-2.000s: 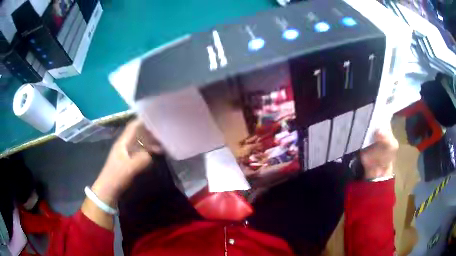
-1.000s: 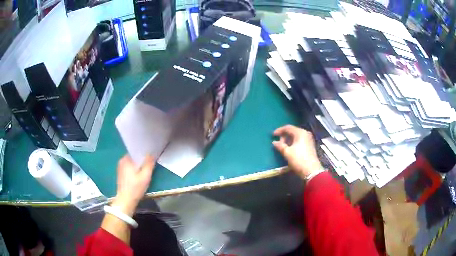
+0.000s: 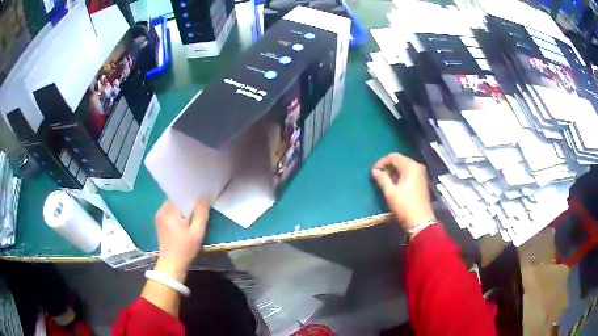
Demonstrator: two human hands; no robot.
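A set-up folding carton (image 3: 246, 92), black with blue dots and a photo panel, lies on the green bench in front of me. Its open end with white flaps faces me and to the left. My left hand (image 3: 181, 231) holds the lower edge of a white end flap between thumb and fingers. My right hand (image 3: 403, 186) is over the bench right of the carton, apart from it. Its thumb and fingertips are curled close together, and I cannot tell if something small is between them.
Flat carton blanks (image 3: 485, 131) are piled at right. Part-open cartons (image 3: 98, 131) stand at left, another carton (image 3: 202, 26) behind. A label roll (image 3: 71, 221) sits at the left bench edge (image 3: 315, 230). A blue tray (image 3: 159, 49) is at the back. Clear plastic (image 3: 295, 275) lies below the edge.
The carton has gone from over my lap onto the bench. My right hand has let go of it. In the last second both hands and the carton barely move.
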